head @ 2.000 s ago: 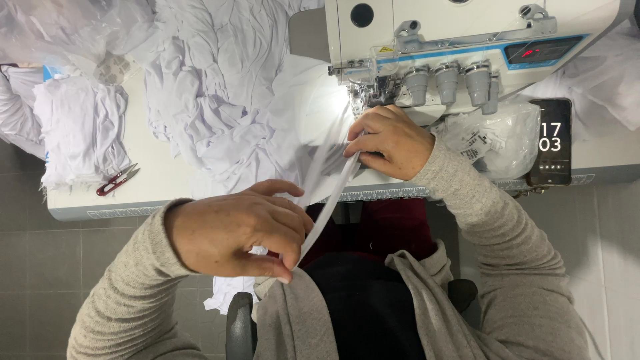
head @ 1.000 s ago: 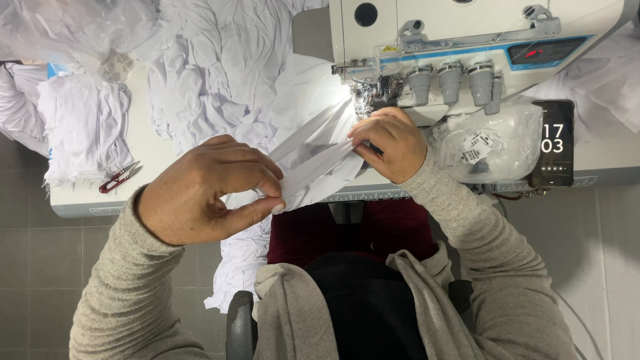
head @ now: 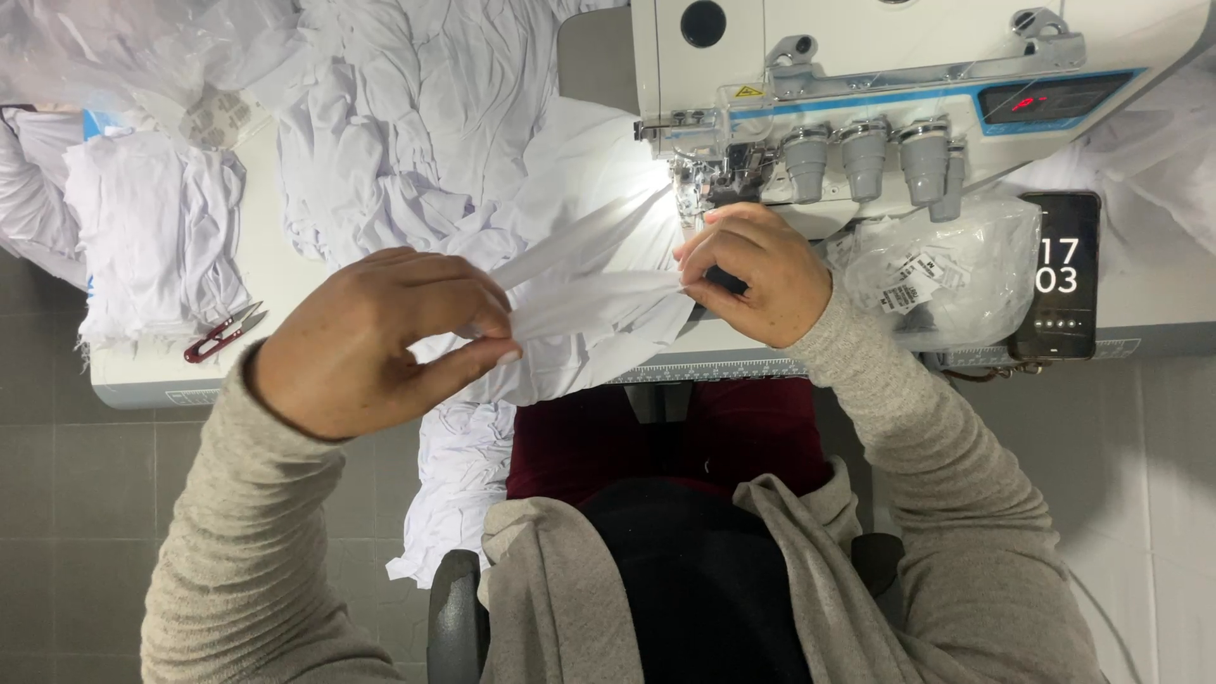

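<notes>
A white fabric piece (head: 594,306) is stretched between my two hands, just below the lit needle area of a white overlock sewing machine (head: 855,57). My left hand (head: 394,337) pinches its left end between thumb and fingers. On the other side my right hand (head: 755,271) pinches the fabric's edge close to the presser foot (head: 698,185). More of the fabric runs up to the foot, and whether it lies under the foot is hidden by glare. A large heap of white fabric (head: 408,142) lies left of the machine.
Thread snips with red handles (head: 223,332) lie at the table's front edge, beside a stack of white cut fabric (head: 157,228). Right of my right hand are a clear plastic bag with labels (head: 936,275) and a phone (head: 1056,275). White fabric (head: 461,484) hangs over the front edge.
Two seconds ago a narrow strip ran between my hands; now the fabric is spread wider. My left hand has moved up and left from its place over the front edge.
</notes>
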